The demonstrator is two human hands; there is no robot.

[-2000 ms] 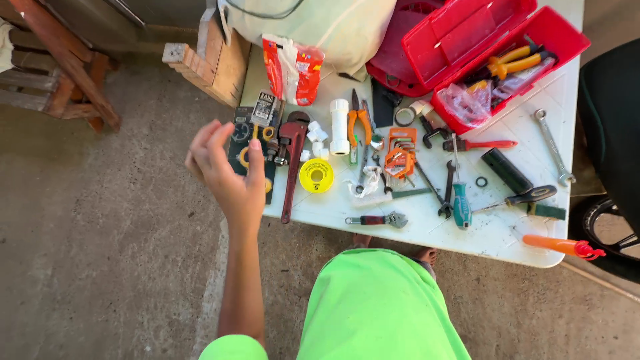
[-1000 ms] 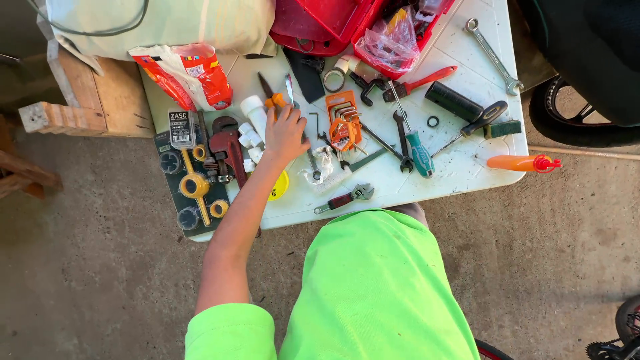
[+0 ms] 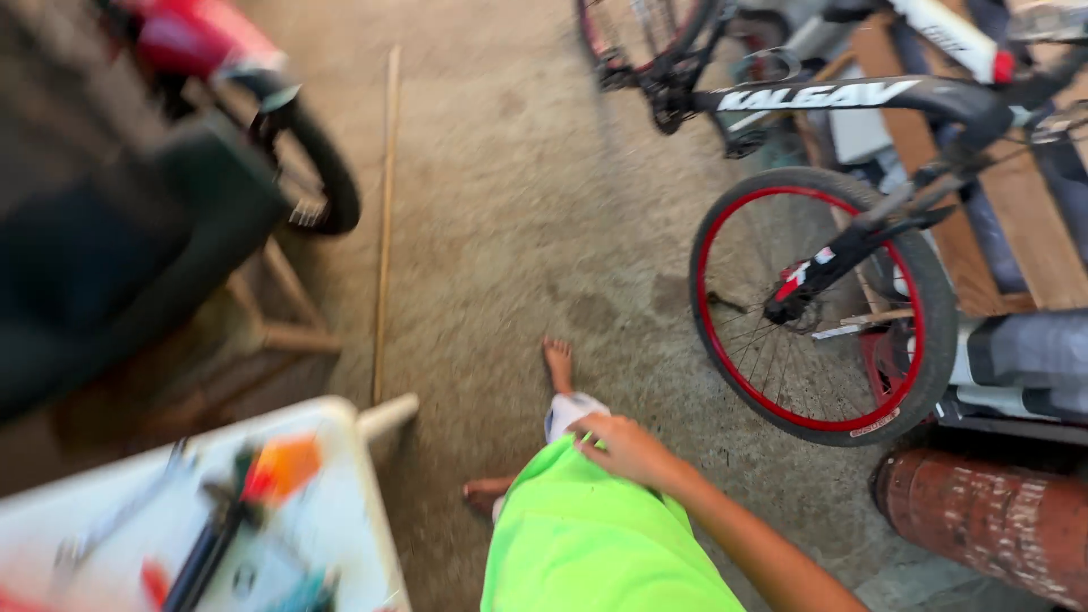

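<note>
My right hand (image 3: 627, 450) rests at the side of the bright green shirt (image 3: 586, 544), its fingers bent against the cloth near the white shorts (image 3: 571, 414). Whether the fingers pinch the fabric cannot be told. My left hand is out of view. At the lower left stands the white plastic table (image 3: 340, 450), with blurred tools on it: a black cylindrical thing (image 3: 202, 552), an orange and red object (image 3: 285, 467), a wrench (image 3: 127, 510) and a teal handle (image 3: 308, 592).
A bicycle wheel with a red rim (image 3: 823, 306) stands at the right, above a rusty gas cylinder (image 3: 986, 518). A long wooden strip (image 3: 387, 221) crosses the concrete floor. A dark chair (image 3: 127, 246) and a red motorcycle (image 3: 208, 38) are at the left.
The view has swung far to the right, away from the tools. The left hand, earlier over the table, has left the view; the right hand now shows at the shirt.
</note>
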